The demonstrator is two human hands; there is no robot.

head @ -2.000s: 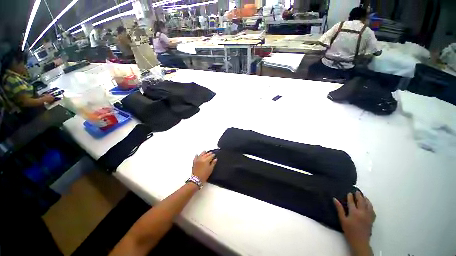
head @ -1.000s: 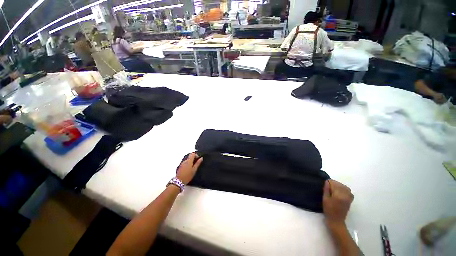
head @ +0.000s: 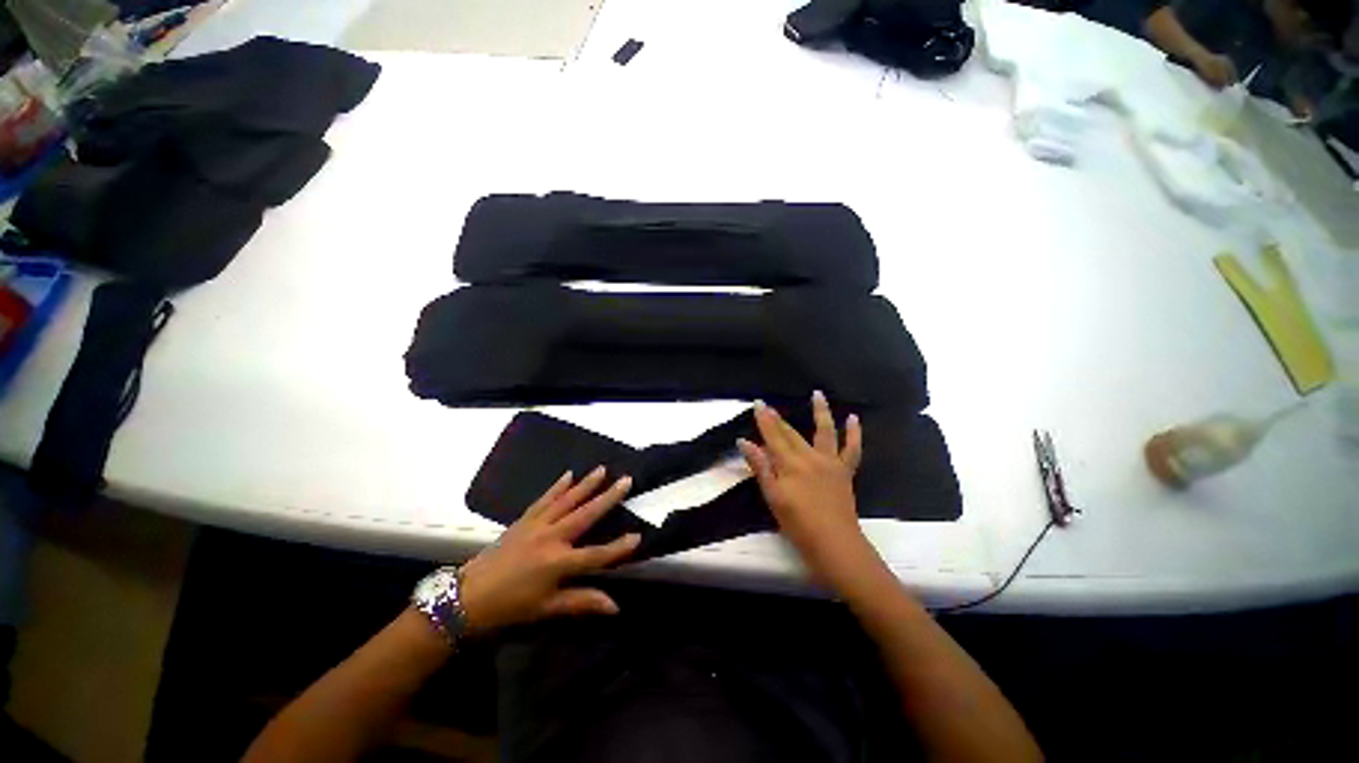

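Note:
A single black zipper panel point(head: 909, 465) lies at the near table edge, its centre slot open with white table showing through. My left hand point(head: 549, 559) rests on its left part, fingers spread. My right hand point(head: 805, 474) lies on it right of the slot, fingers spread and pointing away from me. Neither hand is closed round the panel. Two black panel stacks lie beyond it: the nearer stack point(head: 671, 346) and the farther stack point(head: 671, 243). The zipper slider cannot be made out.
Snips point(head: 1052, 477) with a dark cord lie at right, beside a small bottle point(head: 1200, 450) and a forked yellow strip point(head: 1279, 318). Black pieces point(head: 179, 157) and a narrow looped piece point(head: 97, 388) lie at left. A person's hand point(head: 1215, 67) shows far right.
The view has tilted down. My hands have left the nearer stack and are now on a single panel with an open slot, closer to me. The bottle now shows clearly.

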